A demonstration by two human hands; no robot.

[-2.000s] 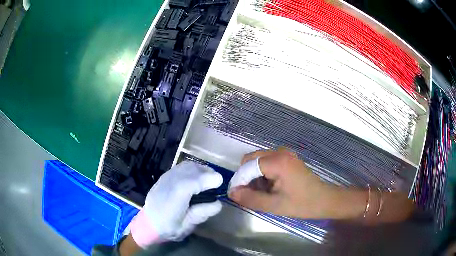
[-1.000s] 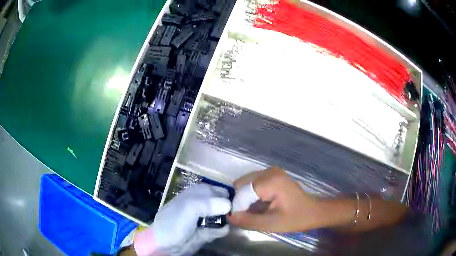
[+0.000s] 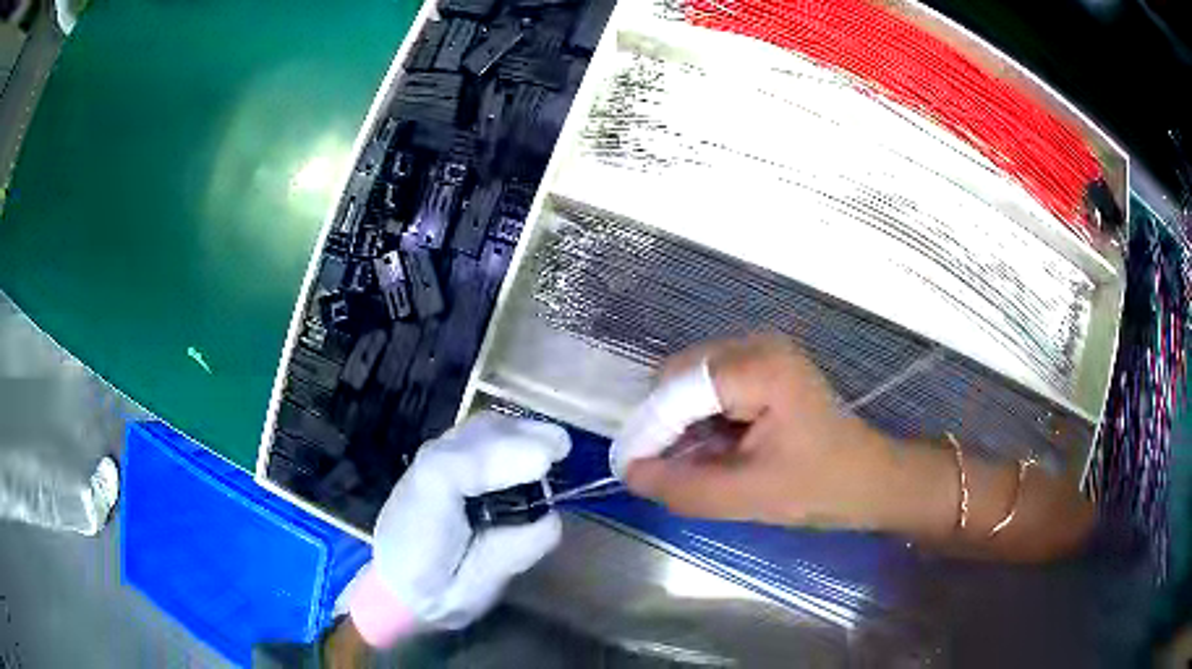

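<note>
My left hand (image 3: 458, 529), in a white glove with a pink cuff, holds a black connector housing (image 3: 510, 505) between thumb and fingers above the blue-wire compartment. My right hand (image 3: 745, 431), bare with white fingertip coverings, is just right of it. Its thumb and finger pinch a thin pale wire (image 3: 595, 491), whose near end reaches the right side of the housing; another stretch shows beyond the hand. Whether the wire tip is inside the housing cannot be told. Blue wires (image 3: 732, 549) lie under my right hand, partly hidden by it.
The white divided tray (image 3: 513, 314) holds loose black housings (image 3: 405, 281), red wires (image 3: 915, 98), white wires (image 3: 837, 209) and black wires (image 3: 745, 307). Harnesses (image 3: 1150, 379) lie right of it. A blue bin (image 3: 222, 549) is lower left, with a pale object (image 3: 59, 490) beside it.
My right hand has moved up and slightly away from my left hand, and a pale wire now shows between them. The housing is more exposed. A pale object has appeared at the left edge.
</note>
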